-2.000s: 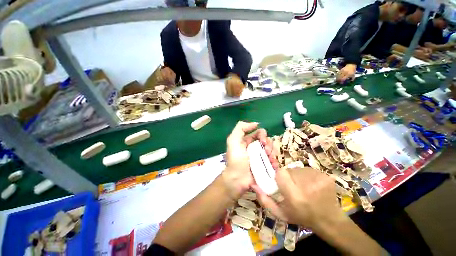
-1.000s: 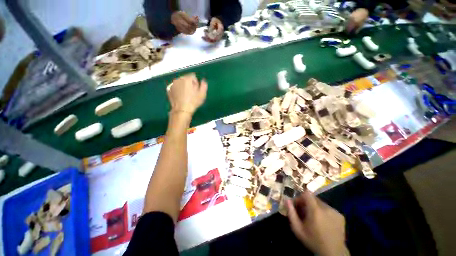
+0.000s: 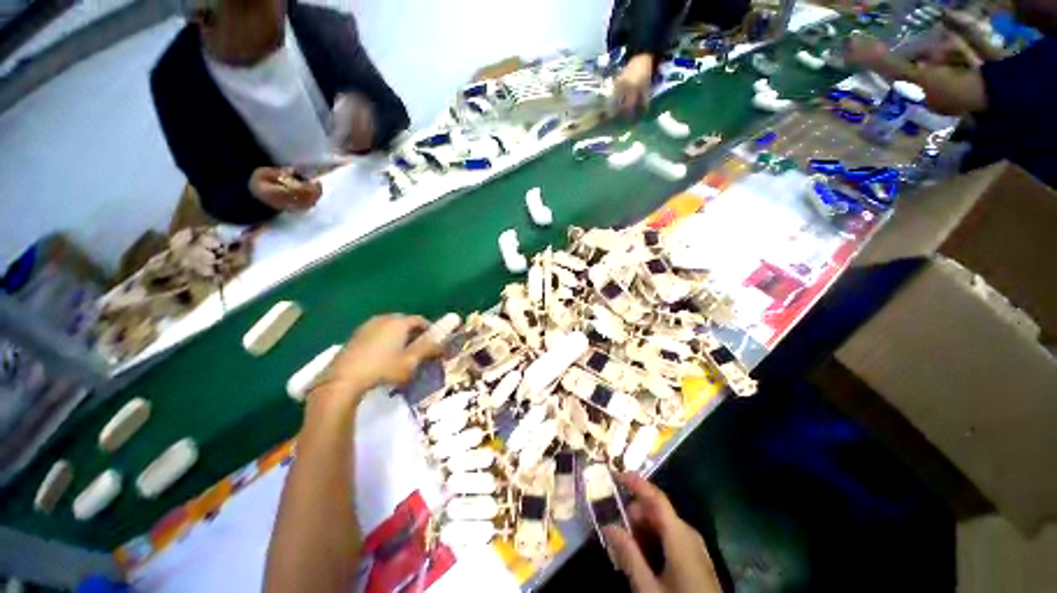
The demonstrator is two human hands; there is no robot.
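Observation:
A heap of beige covers (image 3: 614, 295), many with dark rectangles, lies in front of me. My right hand (image 3: 670, 539) is at its near edge, with fingers and thumb on a beige cover with a dark rectangle (image 3: 603, 496). My left hand (image 3: 388, 351) is at the heap's left edge by the belt. Its fingertips touch a pale oblong piece (image 3: 444, 327); whether they grip it is unclear. A white oblong piece (image 3: 554, 365) lies on the heap. Closed units (image 3: 272, 327) lie on the green belt at left, one (image 3: 311, 373) partly behind my left hand.
The green conveyor belt (image 3: 394, 255) crosses beyond the heap, with white curved housings (image 3: 511, 250) on it. A person (image 3: 272, 104) sits opposite. Another person's arm is at upper right. An open brown carton (image 3: 962, 371) stands at right. Blue parts (image 3: 852, 180) lie further right.
The view has turned right. My left hand has moved from over the belt to the heap's left edge. Two closed units now show where it was. My right hand now has a cover clearly at its fingers.

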